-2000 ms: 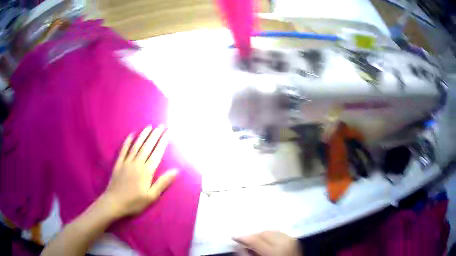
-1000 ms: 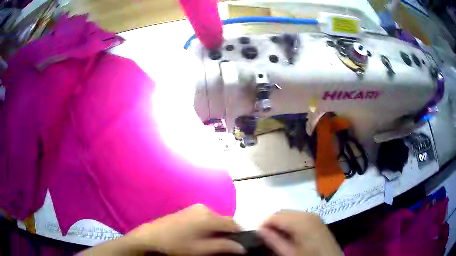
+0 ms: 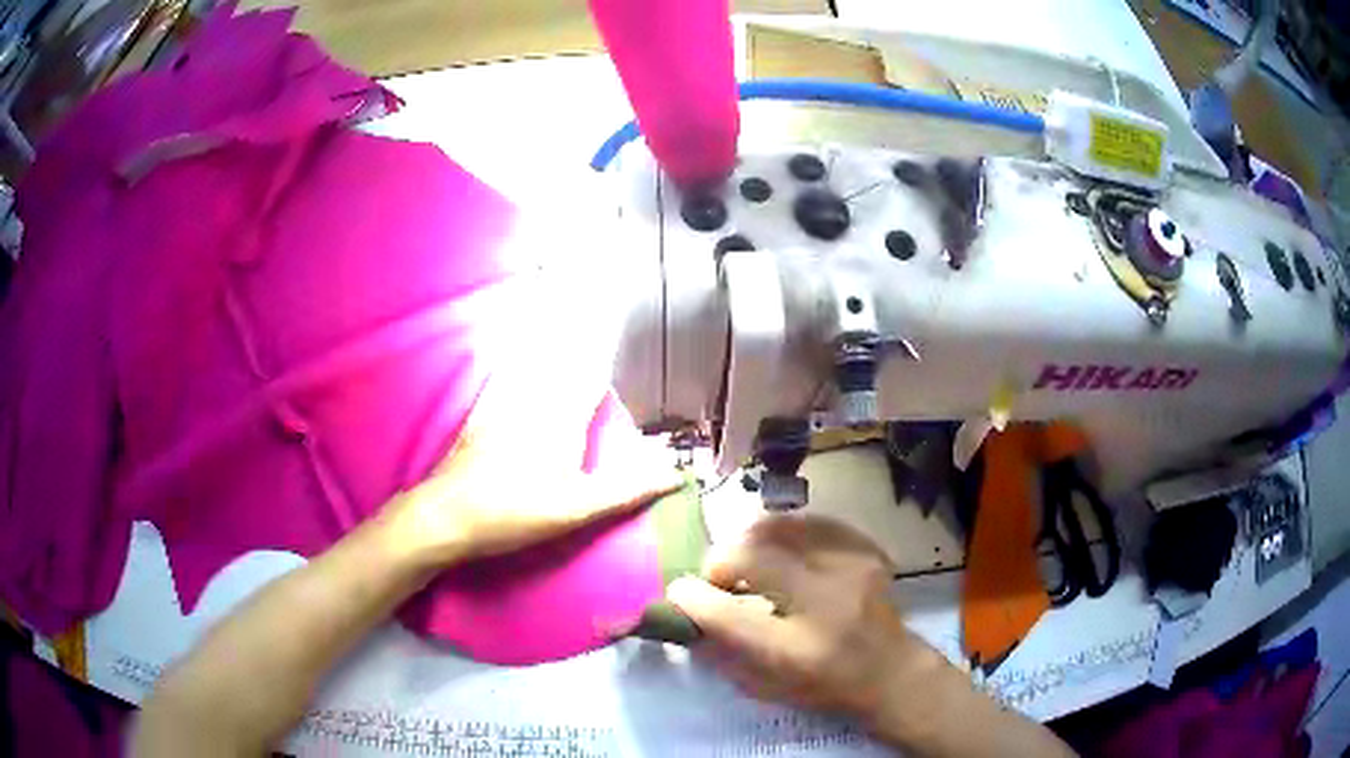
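A large magenta panel (image 3: 341, 341) spreads left of the needle, its curved edge at the presser foot (image 3: 684, 449). A dark olive strip (image 3: 680, 533) lies along that edge, below the foot. My left hand (image 3: 518, 481) lies flat on the panel, fingers reaching to the foot, partly washed out by lamp glare. My right hand (image 3: 800, 600) grips the strip's lower end between thumb and fingers. The white machine head (image 3: 948, 296) with HIKARI lettering stands to the right. A magenta strip (image 3: 674, 89) hangs in front of it.
Orange scrap (image 3: 1007, 548), black scissors handles (image 3: 1078, 533) and a dark scrap (image 3: 1189, 545) lie under and right of the arm. A blue tube (image 3: 888, 101) runs behind the head. More magenta cloth (image 3: 1214, 711) is at lower right. Ruler marks (image 3: 444, 733) line the front edge.
Both hands have moved up from the table's front edge to the presser foot, bringing the dark strip against the panel's edge. The panel's lower right part has shifted and folded under my left hand.
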